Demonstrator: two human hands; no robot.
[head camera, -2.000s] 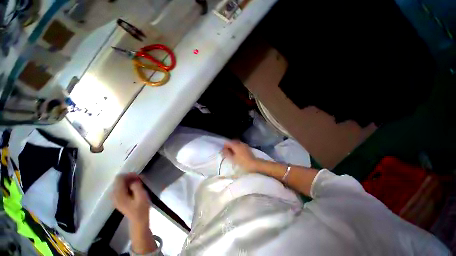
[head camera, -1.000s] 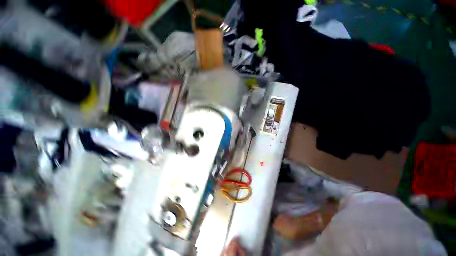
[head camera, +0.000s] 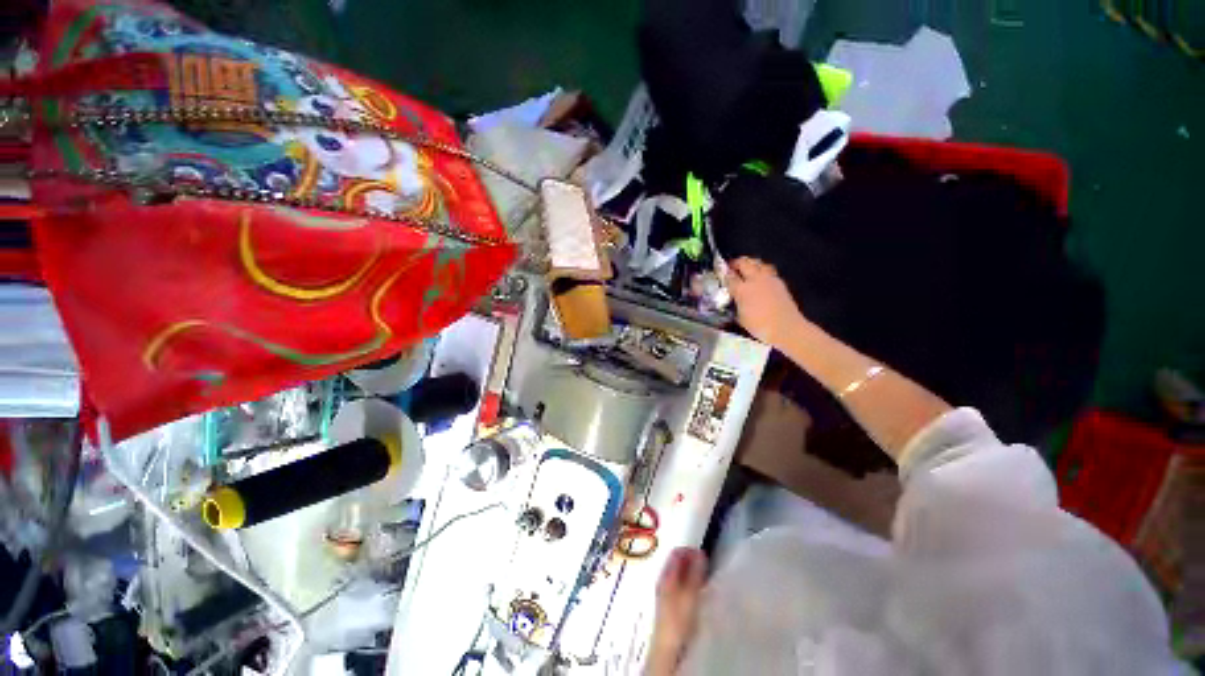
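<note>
My right hand (head camera: 763, 301) reaches to the far right end of the sewing table, its fingertips at a small pale item beside black fabric (head camera: 766, 231); whether it grips anything is unclear. My left hand (head camera: 679, 594) is at the table's front edge, blurred, its fingers partly hidden. The white sewing machine (head camera: 562, 528) with a blue stripe stands on the table. Scissors (head camera: 637, 532) with red and orange loops lie on the table between the machine head and the front edge.
A red printed bag (head camera: 264, 304) hangs at upper left. A black thread cone (head camera: 304, 489) with yellow ends stands left of the machine. A large black fabric pile (head camera: 951, 291) fills a red crate (head camera: 1004, 161) at right. White scraps (head camera: 899, 82) lie on the green floor.
The view has swung toward the machine's far end and the bag. My right hand has moved from my lap to the table's far right end. My left hand stays near the front edge.
</note>
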